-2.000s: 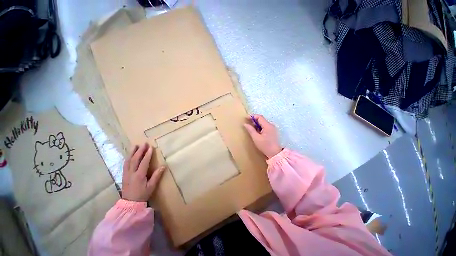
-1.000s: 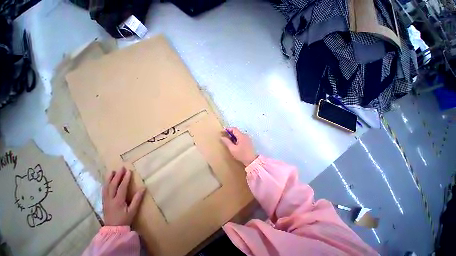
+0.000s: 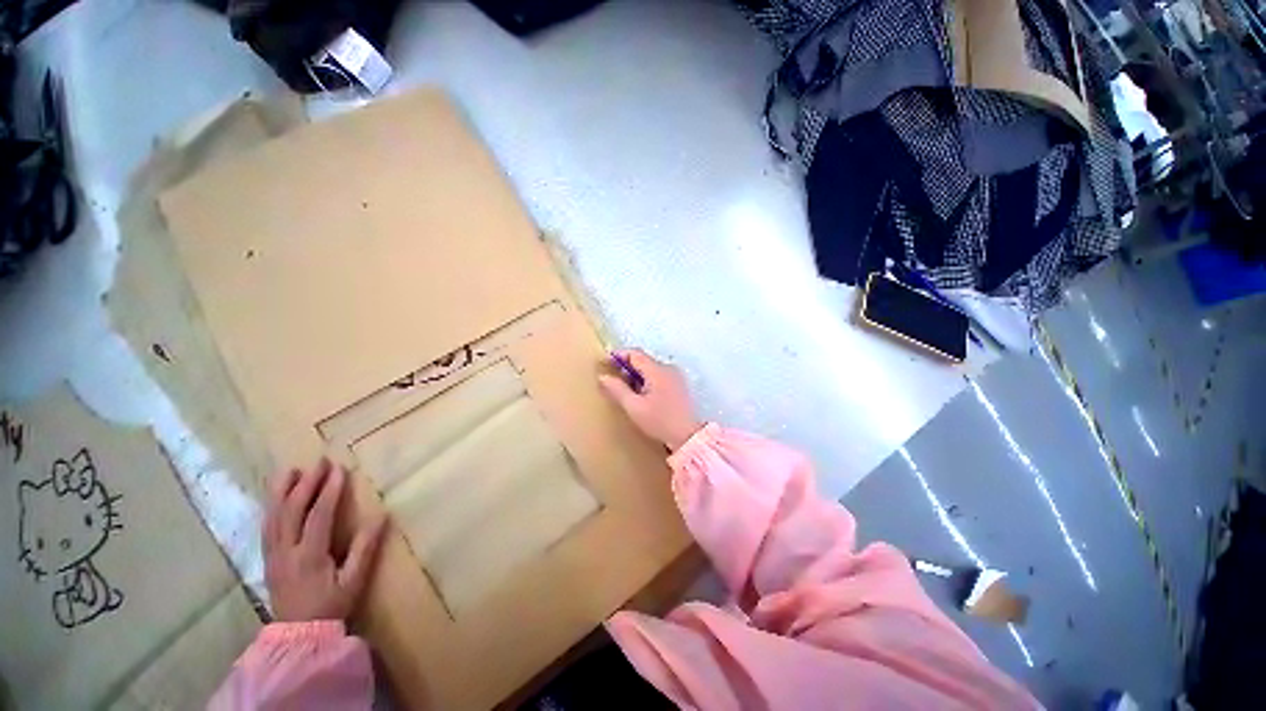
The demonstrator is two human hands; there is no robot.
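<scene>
The orange-brown template card (image 3: 375, 264) lies tilted over a stack of beige front panels (image 3: 146, 299), whose edges show at its upper left and right. Through its slot a bit of black drawing shows, and through its square window plain beige cloth. My left hand (image 3: 317, 542) rests flat, fingers apart, on the card's lower left edge. My right hand (image 3: 650, 400) is at the card's right edge and holds a thin purple marking pen (image 3: 628, 368). A printed panel (image 3: 104, 556) with a cat drawing lies to the left.
A checked and dark cloth heap (image 3: 958, 167) lies at the upper right, with a smartphone (image 3: 912, 317) below it near the table edge. Black-handled scissors (image 3: 53, 181) lie upper left. A dark bundle with a white tag (image 3: 350, 63) is at the back.
The view has shifted, so the table things sit further left and mostly lower in the picture than at first. Both hands keep nearly the same places on the card.
</scene>
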